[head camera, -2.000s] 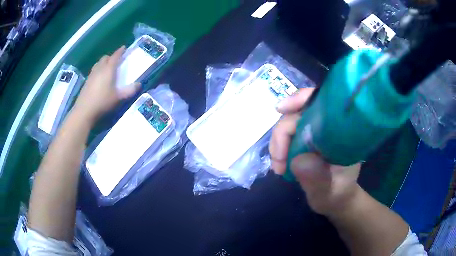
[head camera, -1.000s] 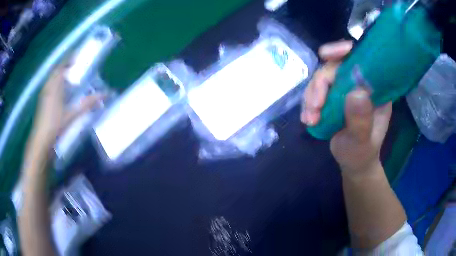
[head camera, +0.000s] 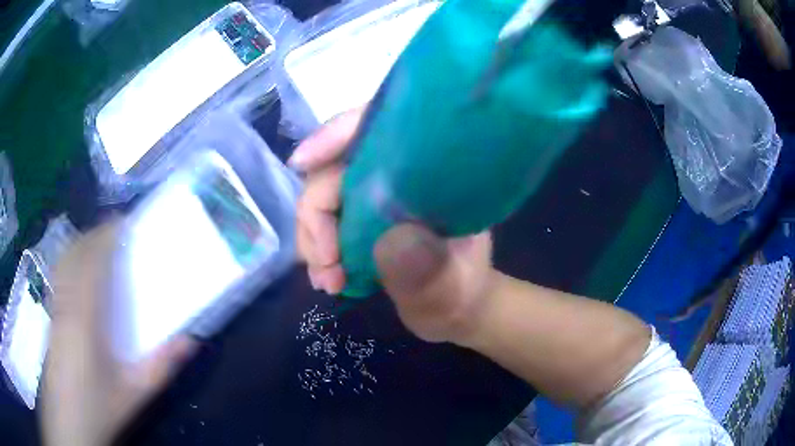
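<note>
My right hand (head camera: 401, 226) is shut on the teal-green electric screwdriver (head camera: 462, 131), held up at the centre, large and blurred. My left hand (head camera: 96, 340) is at the lower left, blurred, gripping a white power bank housing (head camera: 166, 253) by its near side. This housing lies open side up with a green circuit board (head camera: 233, 213) at its far end and clear film around it. A second housing (head camera: 170, 91) lies behind it in a plastic sleeve. A third (head camera: 349, 57) is partly hidden by the screwdriver.
Small loose screws (head camera: 336, 353) are scattered on the dark mat (head camera: 453, 375). Another housing (head camera: 30, 335) lies at the far left. A crumpled clear bag (head camera: 719, 131) hangs at the right edge near a small metal fixture (head camera: 641, 22). Striped stacks (head camera: 741, 348) stand lower right.
The view has shifted, bringing the screws and right-hand stacks further into sight. My left hand has brought a housing in front of the others. The screwdriver is now nearer the centre.
</note>
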